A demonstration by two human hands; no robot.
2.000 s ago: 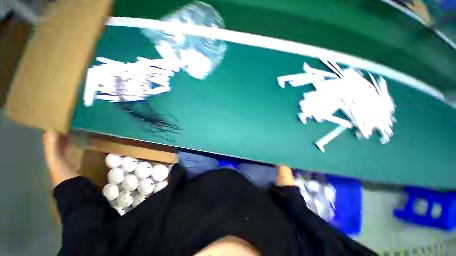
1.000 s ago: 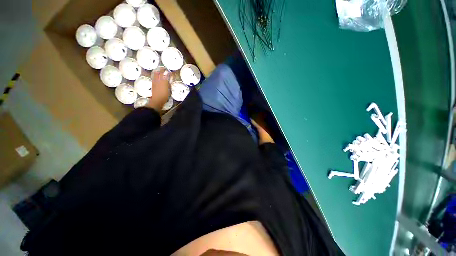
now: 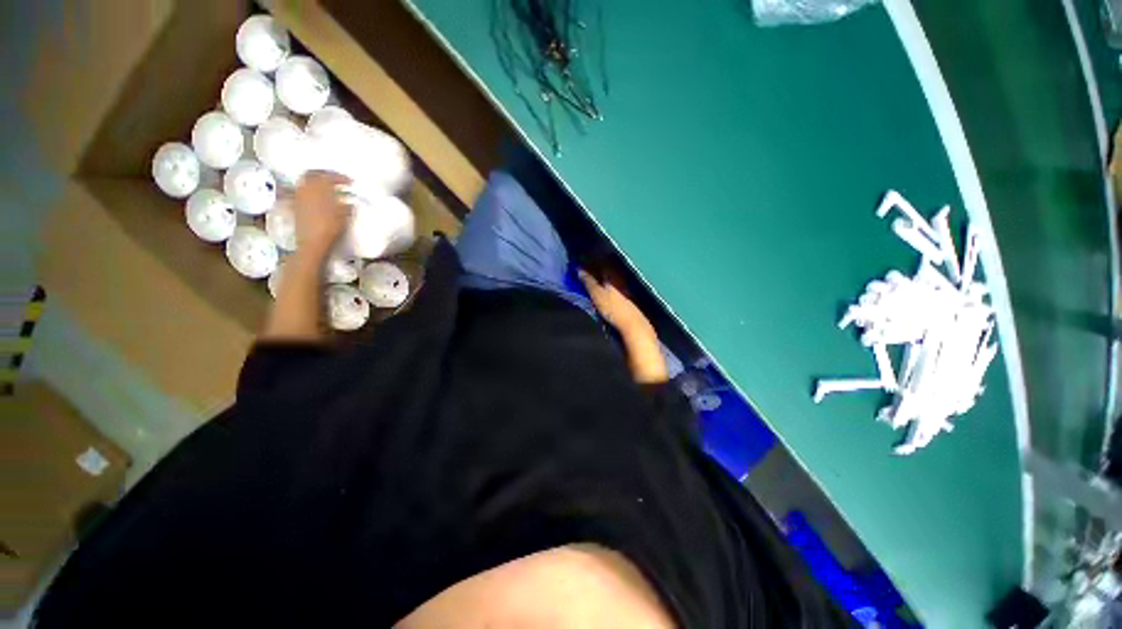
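My left hand (image 3: 322, 219) is over the brown carton (image 3: 135, 117), its fingers closed round white housings (image 3: 375, 160) lifted above the rows. Several round white housings (image 3: 250, 184) stand in rows in the carton, small dark holes showing on some. My right hand (image 3: 619, 313) is low beside my lap, near the bench edge; its fingertips are by something blue, and I cannot tell whether it holds anything.
The green bench (image 3: 726, 221) runs diagonally at the right. A pile of white arms (image 3: 929, 338) lies on it, with black leads (image 3: 554, 55) at the top and part of a clear bag (image 3: 812, 10). A blue bin (image 3: 736, 433) is below the edge. Another carton (image 3: 55, 461) is at lower left.
My left hand has gone from reaching among the rows to holding housings above them. My right hand shows more fully beside my lap. The view has shifted and turned towards the carton.
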